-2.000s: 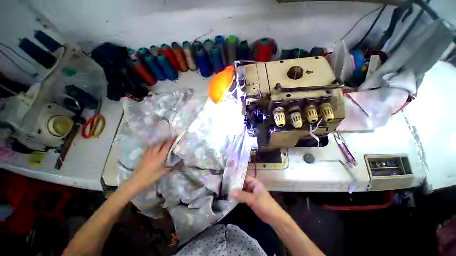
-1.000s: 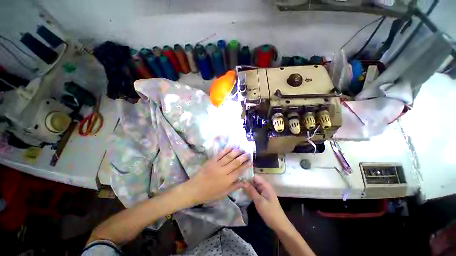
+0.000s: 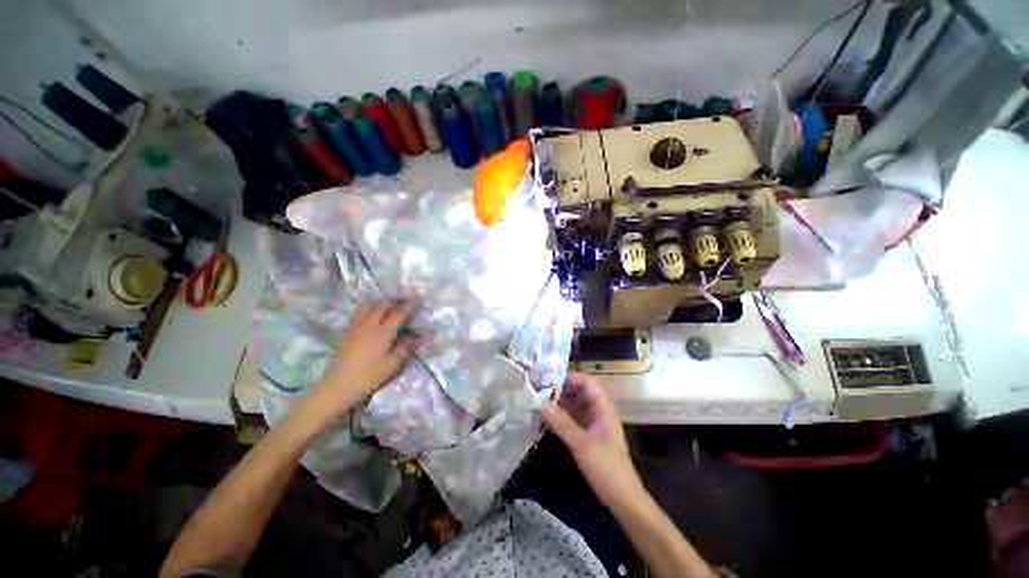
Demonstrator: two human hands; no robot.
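Observation:
The pale grey garment piece [image 3: 440, 260] with faint pink and green blotches lies crumpled left of the cream overlock machine [image 3: 677, 164] and hangs over the table's front edge. Its right edge lies by the brightly lit needle area [image 3: 573, 262]. My left hand [image 3: 372, 348] lies on the middle of the cloth; its fingertips are at a fold, and a grip cannot be made out. My right hand [image 3: 587, 420] pinches the cloth's right edge between thumb and fingers, in front of the machine. An orange cover [image 3: 500, 184] is left of the needle area.
Thread spools [image 3: 457, 130] line the wall. Orange-red scissors [image 3: 211, 280] lie on the left table beside a second sewing machine [image 3: 124, 271]. A pinkish slim tool [image 3: 779, 327] and a recessed metal tray [image 3: 878, 366] are at right. Pale fabric [image 3: 846, 237] hangs right of the machine.
My left hand has moved left, away from the right edge of the cloth, to its middle. The cloth has shifted and its folds differ. My right hand remains at the right edge.

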